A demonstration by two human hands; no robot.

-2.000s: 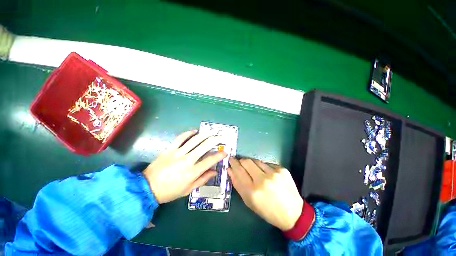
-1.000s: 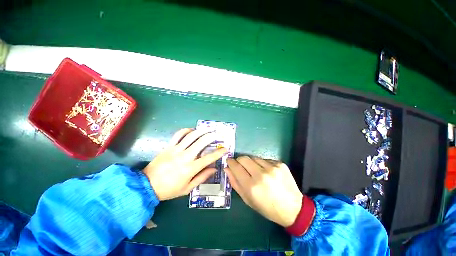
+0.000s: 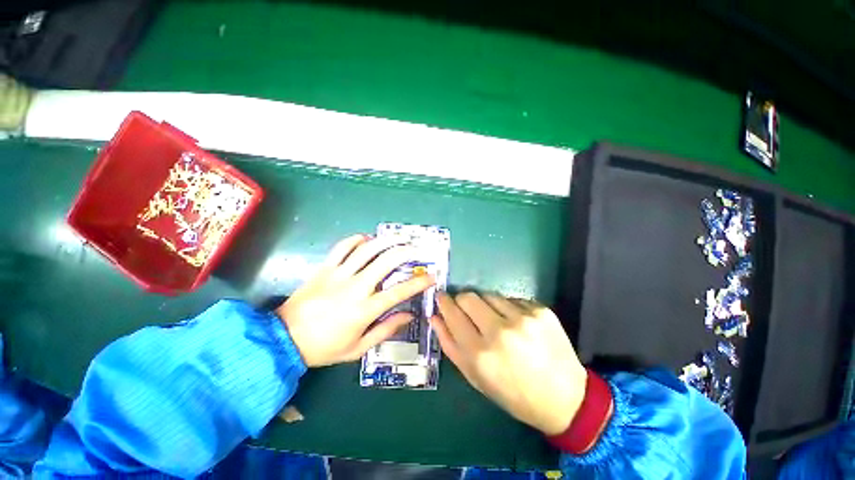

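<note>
A phone mid-frame (image 3: 400,353) lies flat on the dark-green bench in front of me, its long side pointing away. My left hand (image 3: 349,305) rests over its left and middle part with spread fingers, the index fingertip beside an orange-yellow spot (image 3: 420,272). My right hand (image 3: 502,352) is at the frame's right edge, with thumb and curled fingertips close together against it. Whether the right fingertips pinch a tiny part or tool cannot be seen. The left fingers hide much of the frame's middle.
A red bin (image 3: 120,206) with thin gold-yellow strips stands left. A black two-section tray (image 3: 637,272) holds small blue-and-white boards on the right. Beyond the white edge strip (image 3: 309,128), another phone frame (image 3: 760,131) lies on the green belt. A dark tray (image 3: 80,52) shows at the upper left.
The dark tray has come into view at the upper left. The phone frame on the belt has shifted right. Both hands stay on the mid-frame with almost the same pose.
</note>
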